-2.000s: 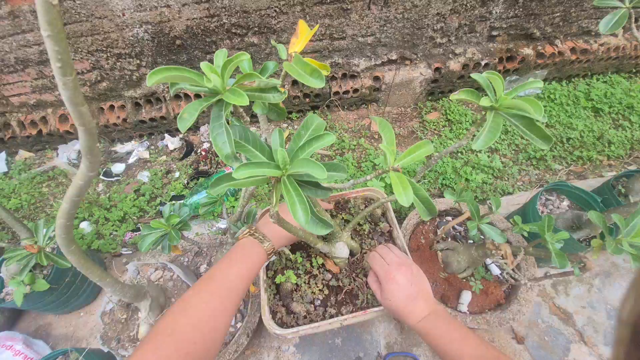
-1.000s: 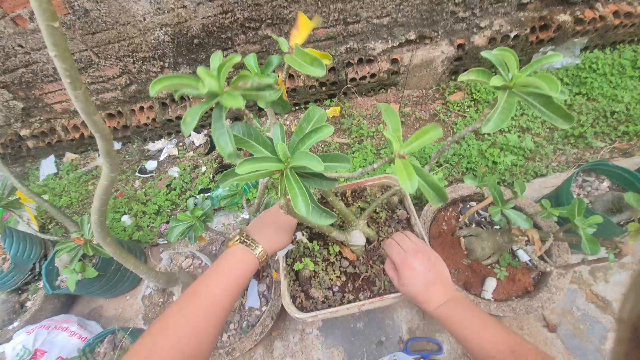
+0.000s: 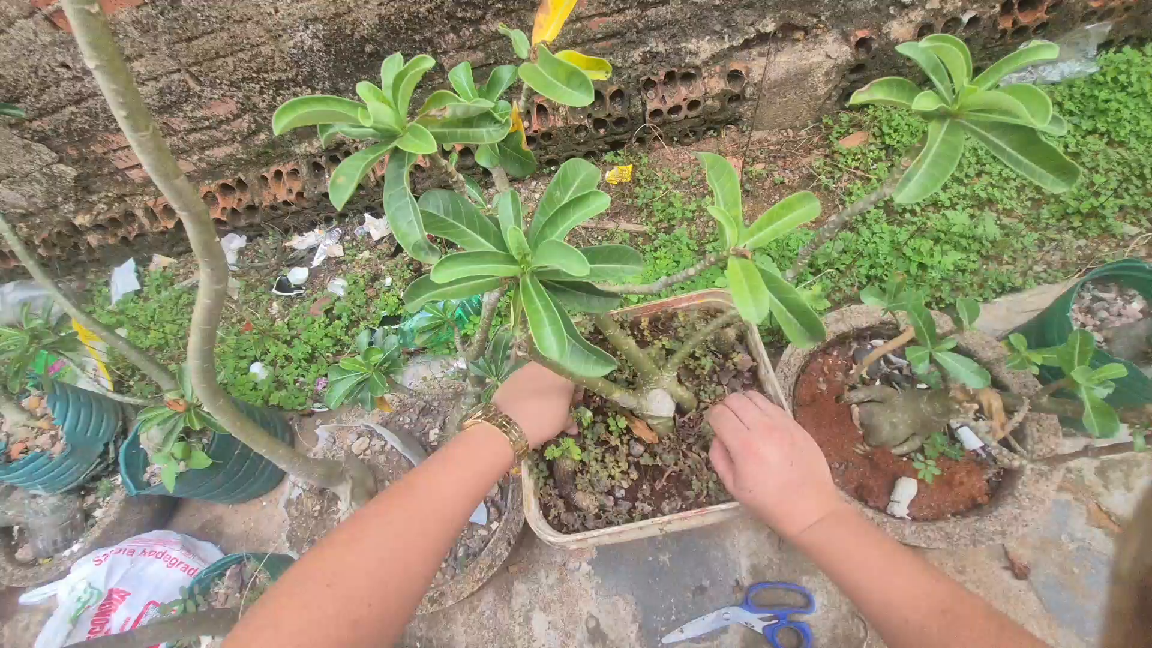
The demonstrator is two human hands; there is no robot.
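Observation:
A desert rose plant (image 3: 660, 403) with thick branches and glossy leaves grows from a rectangular planter (image 3: 630, 538) of soil and small weeds. My left hand (image 3: 537, 402), a gold-coloured watch on its wrist, reaches over the planter's left side under the leaves; its fingers are mostly hidden. At the right side, my right hand (image 3: 769, 454) touches the soil and weeds with its fingers bent down; whether anything is pinched there is unclear. Blue-handled scissors (image 3: 747, 619) lie on the paving below the planter.
A round concrete pot (image 3: 1017, 504) of reddish soil stands at the right, another round pot (image 3: 490, 549) at the left. Green pots (image 3: 211, 472) and a white plastic bag (image 3: 135, 585) are farther left. A tall bare stem (image 3: 211, 297) rises beside my left arm. A brick wall (image 3: 225, 117) runs behind.
Both hands stay at the planter's two sides, the right fingers shifting slightly over the soil. The view has moved, and the scissors now show in full.

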